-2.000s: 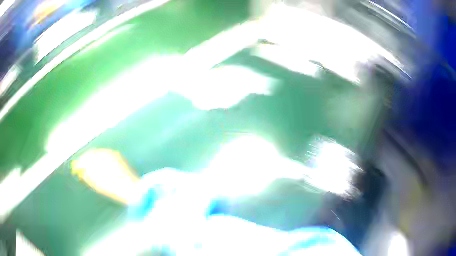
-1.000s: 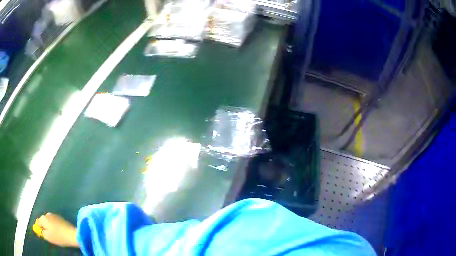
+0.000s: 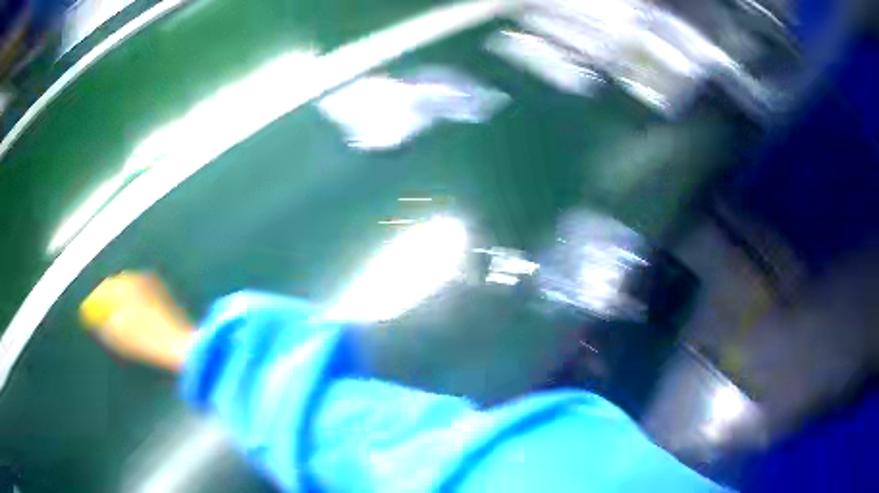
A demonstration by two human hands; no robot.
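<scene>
The frame is blurred. My right hand (image 3: 140,318), in a light blue sleeve, is at the left over the green bench (image 3: 260,212). Yellow-orange shows at its fingertips. The blur hides whether the fingers hold anything. My left hand is not in view. Two pale flat panes (image 3: 386,108) lie side by side near the white rail. Clear shiny film (image 3: 593,270) lies at the bench's right edge.
The white rail (image 3: 217,108) curves along the far side, with the green conveyor (image 3: 145,82) behind it. More pale panes or bags (image 3: 617,43) lie at the upper right. A dark bin (image 3: 665,298) stands beside the bench's right edge.
Since one second ago the view has turned, so the panes and film appear further right. My right hand and sleeve appear higher in the picture.
</scene>
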